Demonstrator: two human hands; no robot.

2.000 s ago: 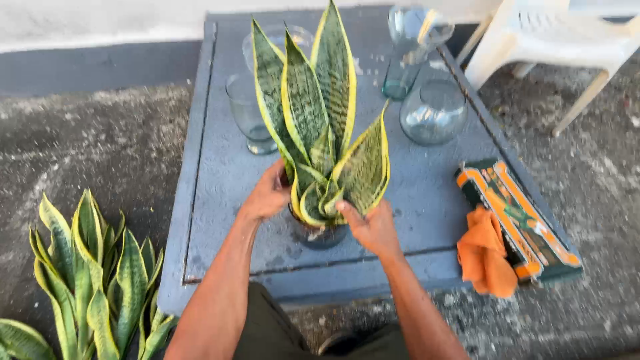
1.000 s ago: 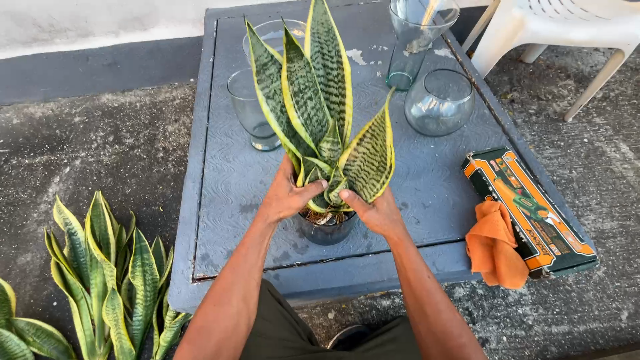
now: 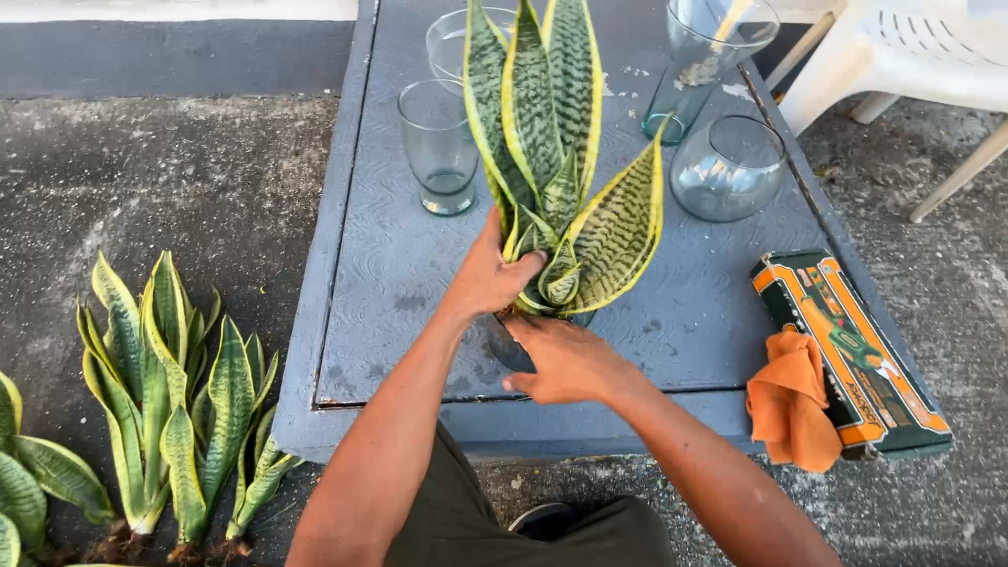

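A snake plant (image 3: pixel 551 126) with yellow-edged leaves stands upright in a round glass container (image 3: pixel 508 350) near the table's front edge. My left hand (image 3: pixel 492 272) grips the base of the leaves from the left, its thumb across them. My right hand (image 3: pixel 563 354) lies at the container's rim just below the leaves, thumb and fingers apart, its fingertips partly hidden at the plant's base. Most of the container is covered by my right hand. Whether that hand holds anything cannot be seen.
Behind the plant stand a glass tumbler (image 3: pixel 439 150), a clear bowl (image 3: pixel 457 47), a tall vase (image 3: pixel 693 71) and a round glass bowl (image 3: pixel 728 169). A printed box (image 3: pixel 854 354) and an orange cloth (image 3: pixel 791 402) lie at right. Bare-root snake plants (image 3: pixel 181 394) are on the ground; a plastic chair (image 3: pixel 906 59) stands behind.
My right hand has moved from the right side of the leaves down to the container's rim. My left hand still holds the plant's base. The view has come nearer.
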